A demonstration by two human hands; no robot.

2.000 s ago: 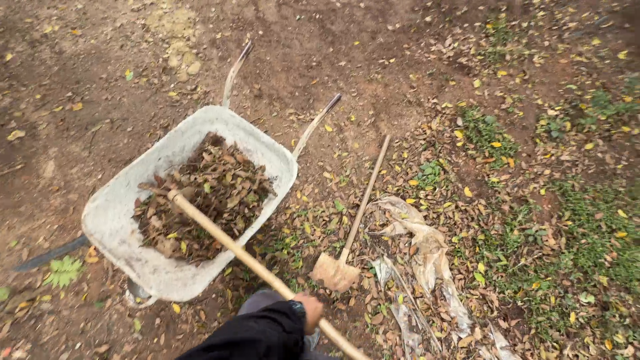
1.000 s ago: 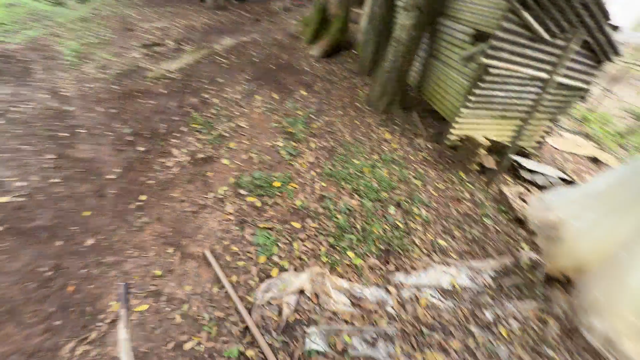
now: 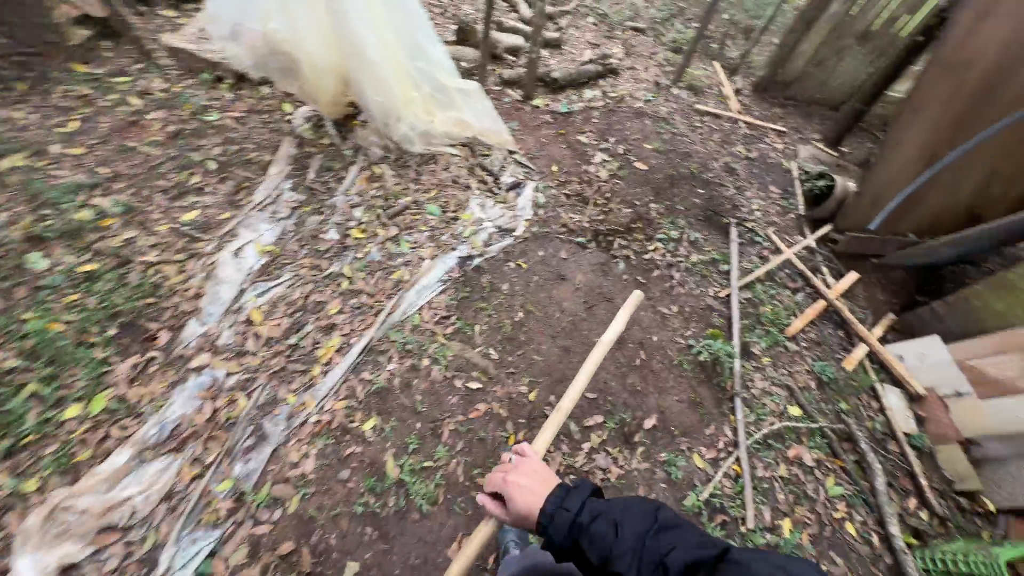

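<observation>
My right hand (image 3: 520, 485), in a black sleeve, grips a long, pale wooden pole (image 3: 588, 374). The pole slants over bare soil, its blunt upper end uncovered and its lower end cut off by the bottom edge. My left hand is out of view. Part of a boot (image 3: 512, 541) shows just below the gripping hand. Left of the pole, strips of dirty plastic sheeting (image 3: 424, 290) lie among dry leaves.
Translucent plastic sheeting (image 3: 344, 64) hangs at the upper left, near logs (image 3: 572, 74). Thin sticks (image 3: 738, 376) and wood pieces (image 3: 822, 304) lie to the right, beside boards (image 3: 936, 128) and flat slabs (image 3: 932, 364). A green toothed rake-like head (image 3: 964, 559) shows bottom right.
The view has swung far round; the wheelbarrow of leaves and the shovel seen earlier are out of frame. A sleeved arm entered from the bottom left two seconds ago; one now enters from the bottom right.
</observation>
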